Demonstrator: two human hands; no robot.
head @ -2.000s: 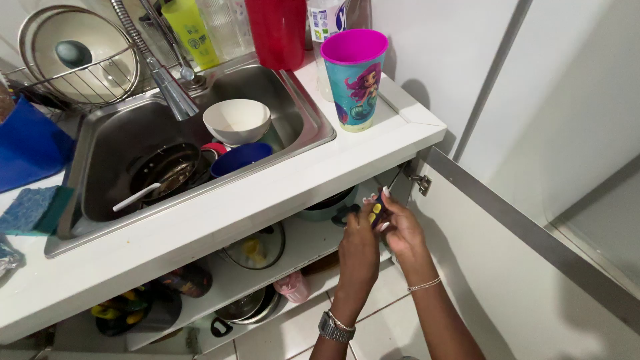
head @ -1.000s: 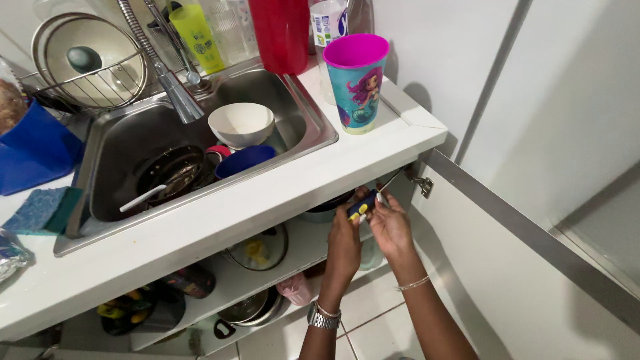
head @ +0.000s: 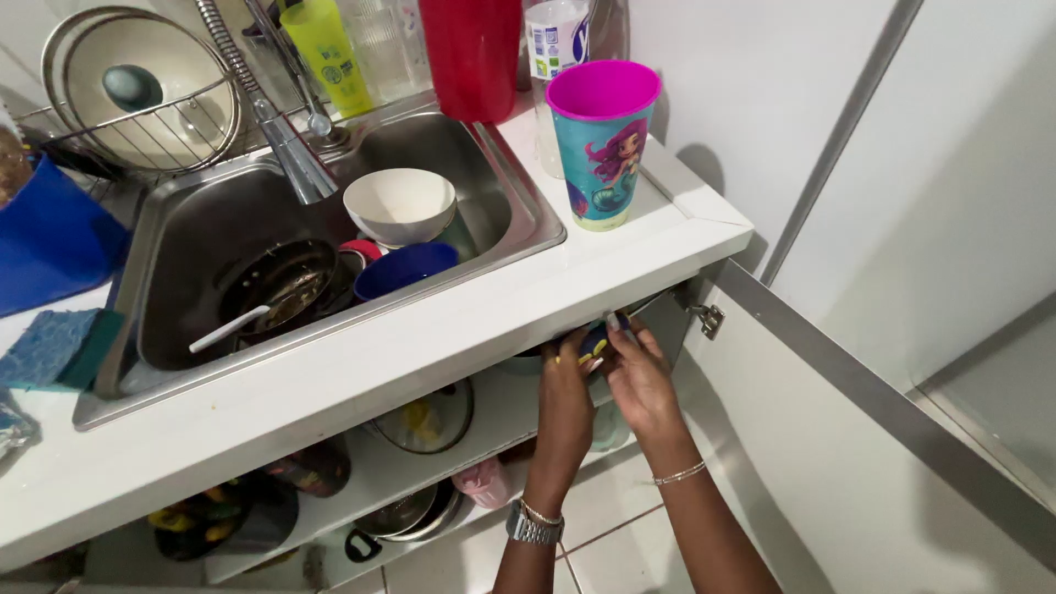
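Under the front edge of the white countertop (head: 462, 346), my left hand (head: 568, 396) is closed around the dark blue and yellow handle of what looks like a screwdriver (head: 592, 342). My right hand (head: 642, 375) pinches the front of the same tool, with its fingers beside the left ones. A thin shaft seems to point up and right into the cabinet corner; its tip is hidden. To the right of my hands, a metal hinge (head: 708, 320) joins the swung-out cabinet door (head: 833, 412) to the side panel.
Above stand a mermaid cup (head: 602, 157) and a steel sink (head: 487, 190) with bowls and a pan. Shelves (head: 495, 412) below hold a glass lid (head: 425, 417), pots and a pink item (head: 483, 483). The door bounds the right side.
My hands stay together on the tool below the counter edge. Their grip has shifted, and the right fingers now cover more of the tool's front end than one second ago.
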